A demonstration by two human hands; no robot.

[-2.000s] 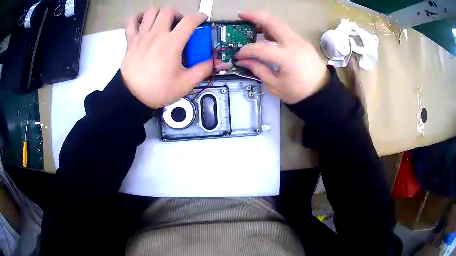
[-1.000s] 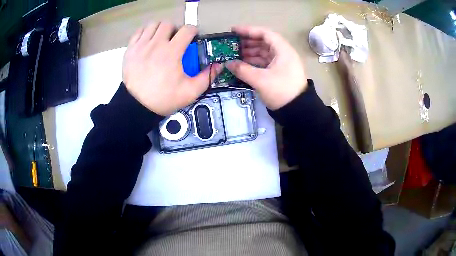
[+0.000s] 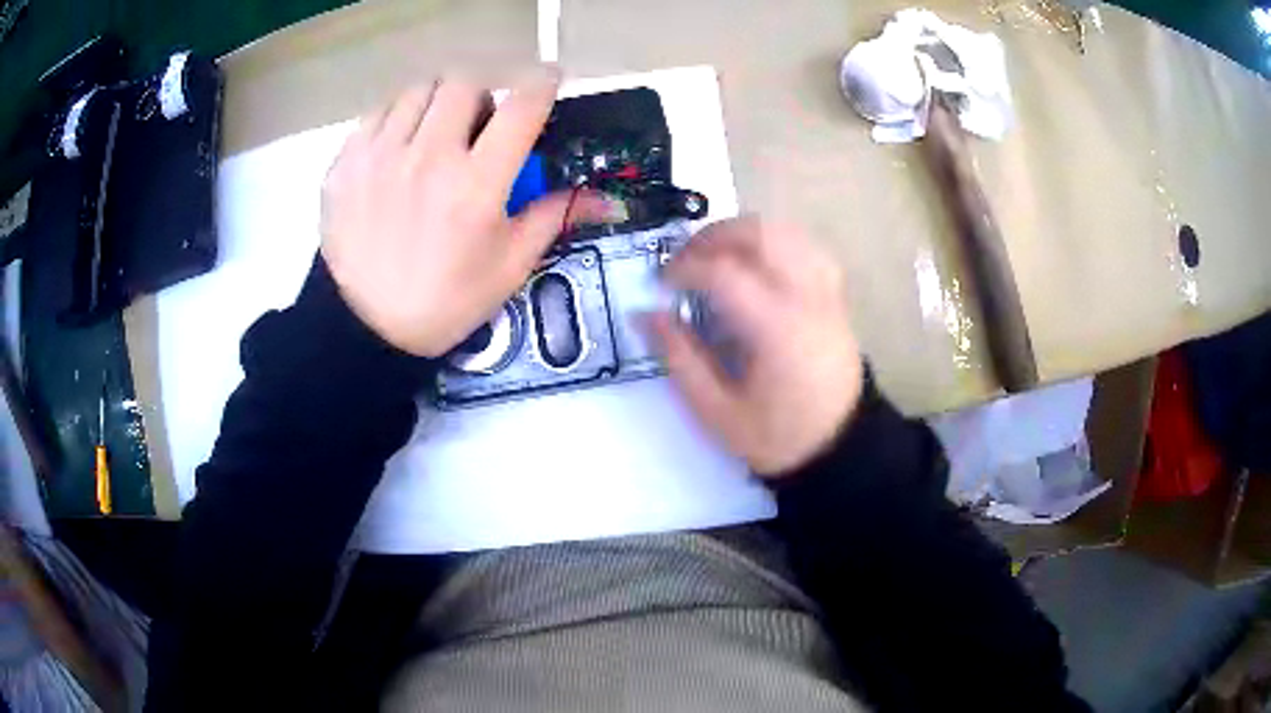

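The open black rear housing half lies on the white sheet. The blue battery shows at its left. A green board part shows at its near edge, beside a small round black part. Red wires run past my thumb. The grey front housing half lies nearer me, with the white-ringed speaker and an oval. My left hand grips the rear half's left end. My right hand, blurred, is over the front half's right end; what it holds is unclear.
A hammer with a white-wrapped head and brown handle lies at right. Black units with white strips stand upper left. A yellow-handled tool lies at far left. Boxes and a red item are beyond the bench's right edge.
My right hand has moved from the rear half's board down towards me, over the front half. More black interior now shows in the rear half, and the round part at its near right edge is exposed.
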